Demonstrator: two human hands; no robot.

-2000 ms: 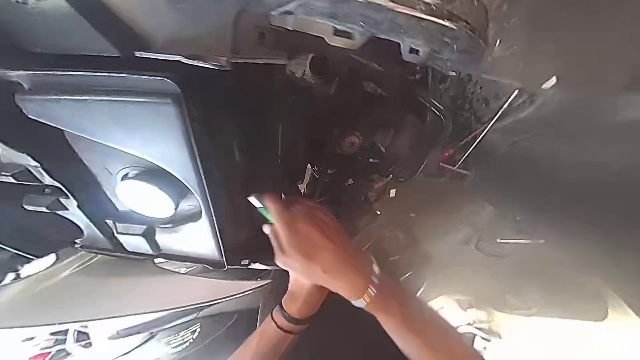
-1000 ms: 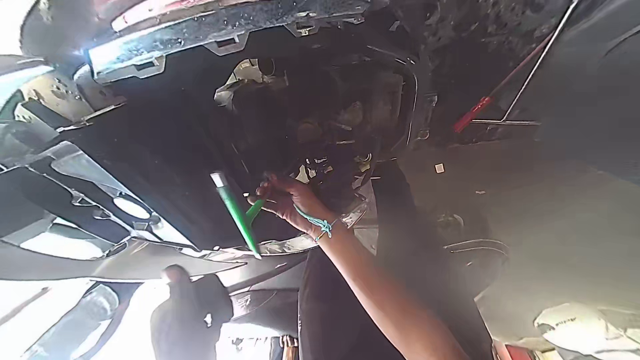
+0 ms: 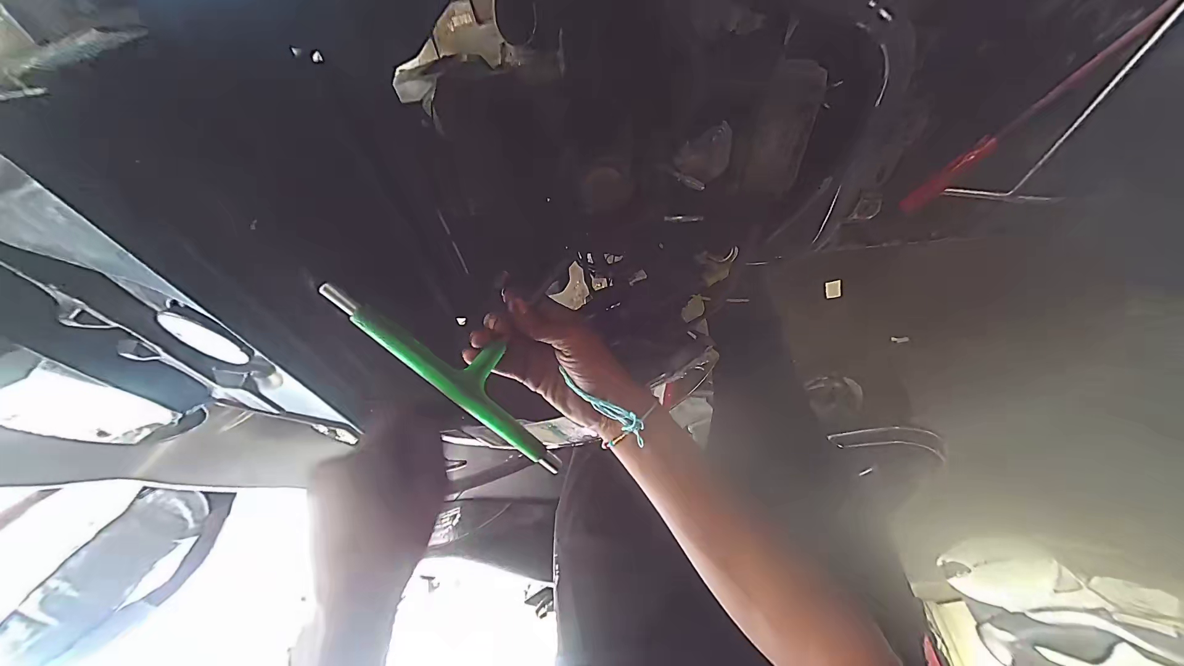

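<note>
My right hand (image 3: 555, 356), with a teal cord bracelet at its wrist, holds the short green stem of a T-handle wrench (image 3: 444, 370). The wrench's crossbar slants down to the right, with bare metal at both ends. Past my fingers its shaft is hard to make out in the dark. Ahead of the fingers are the dark mechanical parts (image 3: 601, 268) of a vehicle's underside. A dark, blurred shape at lower left looks like my left hand (image 3: 398, 453) and forearm, below the crossbar; its fingers and anything in them cannot be made out.
A dark panel (image 3: 231, 185) spans the upper left, beside a light-coloured body part with a round lamp (image 3: 203, 338). A red-handled bar (image 3: 953, 176) and a thin bent metal rod (image 3: 1036, 194) lie at upper right. A small pale square (image 3: 833, 289) is on the ground, and a pale crumpled item (image 3: 1017, 573) lies at lower right.
Two seconds ago my hands were close together; now they are apart. The green wrench, mostly hidden then, shows plainly in my right hand. The dark shape at lower left has moved up towards the wrench.
</note>
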